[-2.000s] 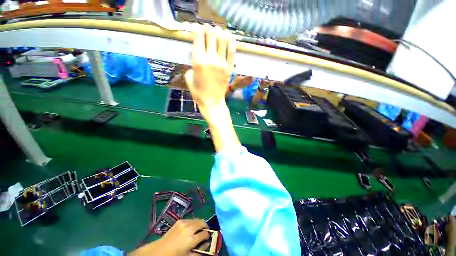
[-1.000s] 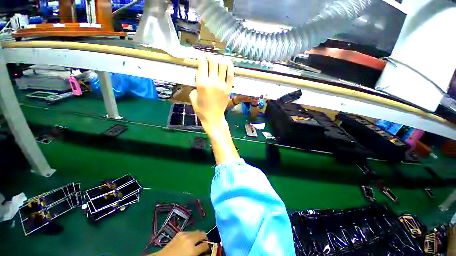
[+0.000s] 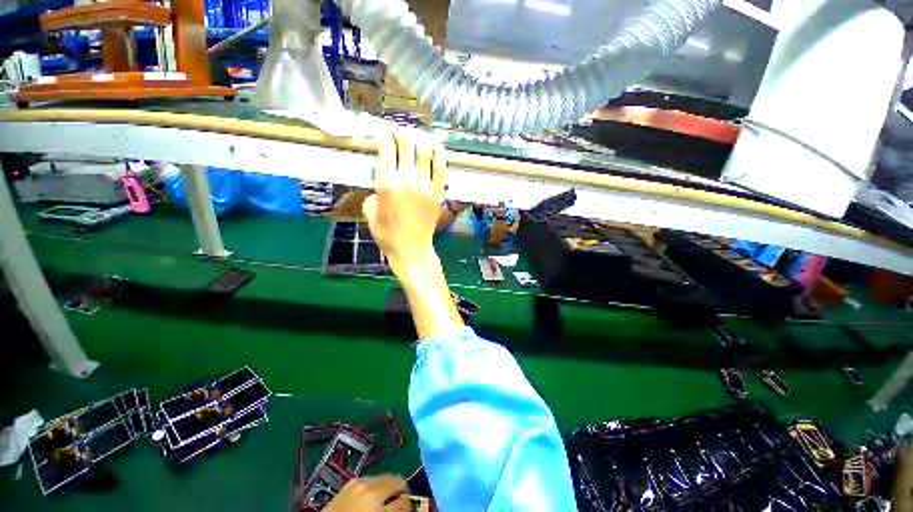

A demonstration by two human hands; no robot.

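Observation:
My right hand (image 3: pixel 405 205) is raised, back towards me, fingers laid over the yellowish edge of the white shelf rail (image 3: pixel 290 153); it shows no part in it. My left hand (image 3: pixel 370 494) is at the bottom edge, mostly cut off, fingertips on a light-edged phone housing (image 3: pixel 421 504), largely hidden by my blue right sleeve. Reddish-edged open housings (image 3: pixel 338 462) lie loosely piled just beyond my left hand. Two bundles of dark display modules with white outlines and yellow bits lie further left, one nearer the middle (image 3: pixel 214 410), one at far left (image 3: pixel 82 440).
A shiny black blister tray (image 3: pixel 691 465) lies right of my sleeve, with gold-rimmed parts at its right. Beyond the green line are a divided tray (image 3: pixel 355 247), black boxes (image 3: pixel 601 250) and another person's hand. A ribbed duct (image 3: pixel 501 105) and orange fixture (image 3: pixel 125 80) are on the shelf.
The view has shifted, so the bench sits lower in the picture. My left hand and its housing are more cut off. My right hand stays on the rail. A dark phone part now shows beside my right wrist.

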